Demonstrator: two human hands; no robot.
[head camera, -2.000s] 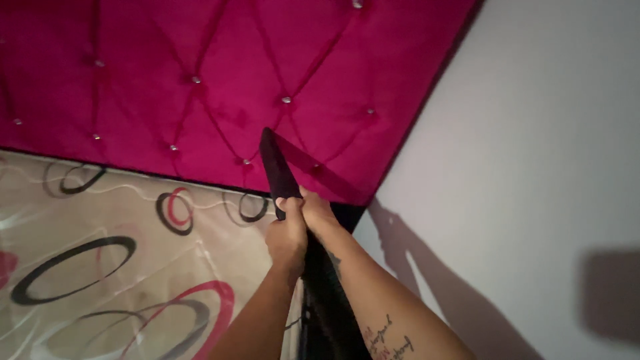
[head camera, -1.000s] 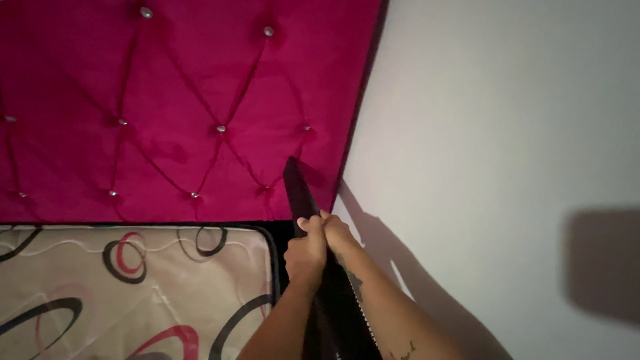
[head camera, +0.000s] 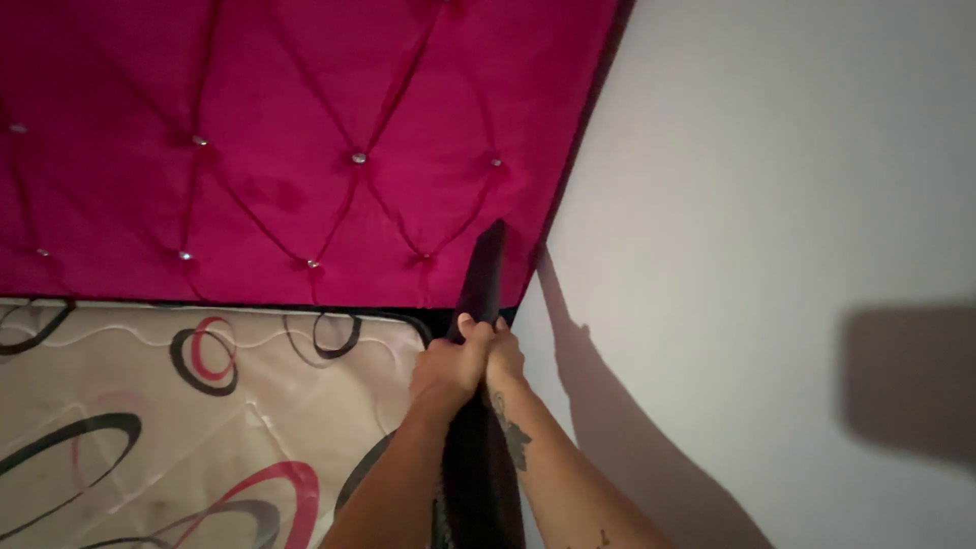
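Note:
A long dark bar-like piece (head camera: 485, 267) points away from me, its far end in front of a pink tufted headboard (head camera: 290, 99). My left hand (head camera: 454, 362) is closed around it from the left side. From the right side my right hand (head camera: 504, 354) grips the same piece, touching the left. Below the hands, a dark length runs between my forearms to the lower edge of the view; whether it is one with the held piece I cannot tell. A patterned mattress (head camera: 183, 427) lies to the left of my hands.
A pale wall (head camera: 747, 168) rises on the right, close beside my right forearm, with shadows on it. The headboard's dark side edge meets the wall. A dark narrow gap lies between the mattress corner and the wall.
The view has shifted since the first frame, bringing the mattress corner into sight. Both hands keep their hold on the dark piece throughout.

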